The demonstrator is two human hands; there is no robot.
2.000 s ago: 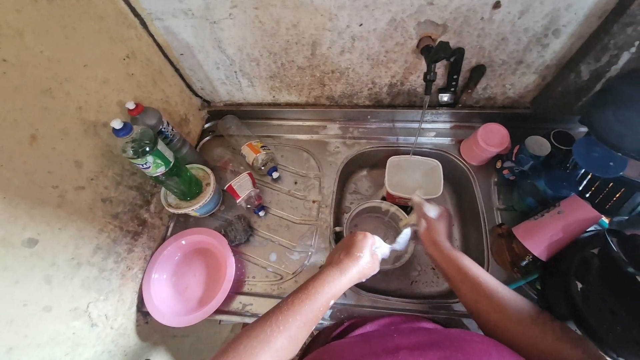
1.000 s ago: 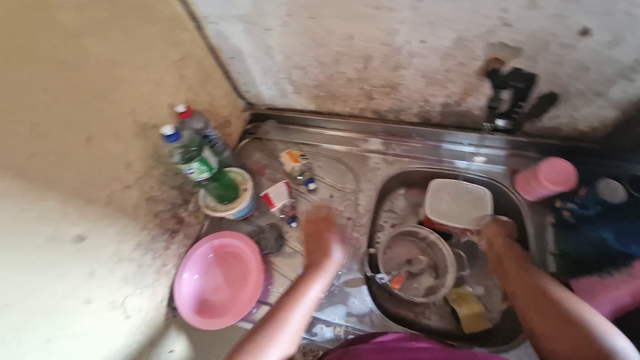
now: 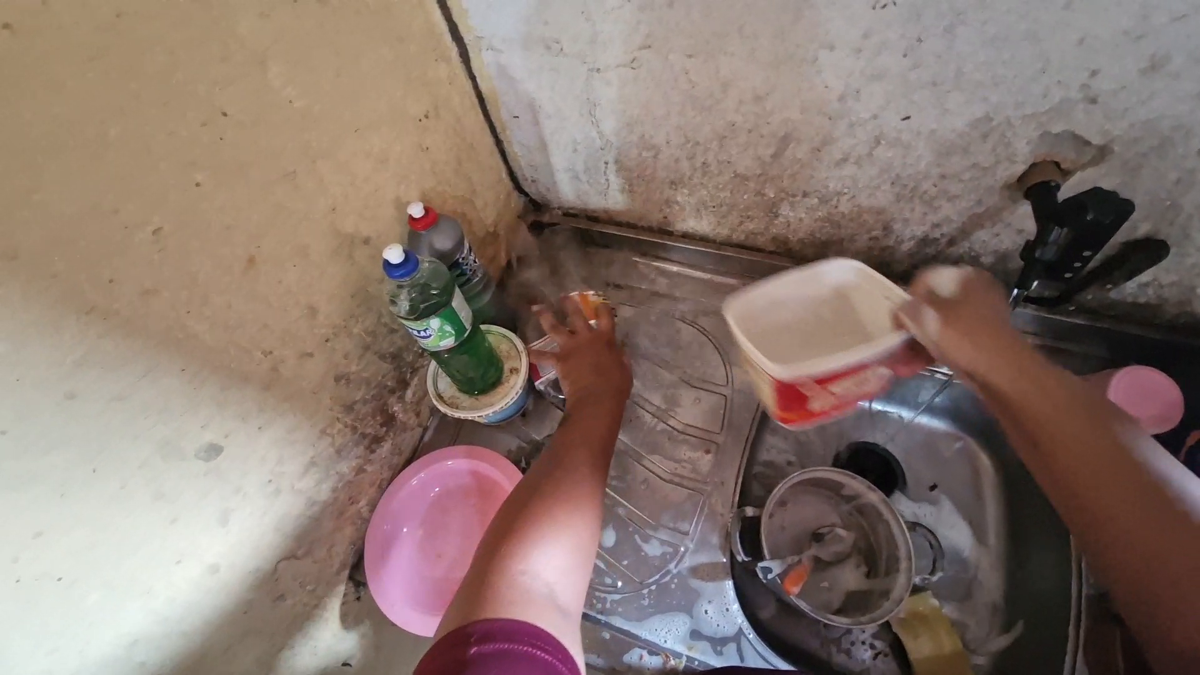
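Note:
My right hand (image 3: 966, 319) grips the rim of a white and red plastic tub (image 3: 820, 328), tilted above the back left of the sink. My left hand (image 3: 586, 361) reaches over the drainboard with fingers spread, at the small plastic bottles (image 3: 589, 305) lying there; its palm side is hidden, so any contact is unclear. A metal pot (image 3: 837, 547) with two handles stands in the sink, with utensils and cloudy water inside. A yellow sponge or cloth (image 3: 930, 637) lies beside it.
A green soap bottle (image 3: 450, 328) and a grey bottle (image 3: 455, 253) stand at the left corner, the green one on a lidded tub (image 3: 516, 398). A pink basin (image 3: 436, 539) is at front left. The black tap (image 3: 1069, 234) and a pink cup (image 3: 1144, 398) are at right.
My right hand has lifted the tub out of the sink. My left hand has moved from the drainboard's near side to the small bottles farther back.

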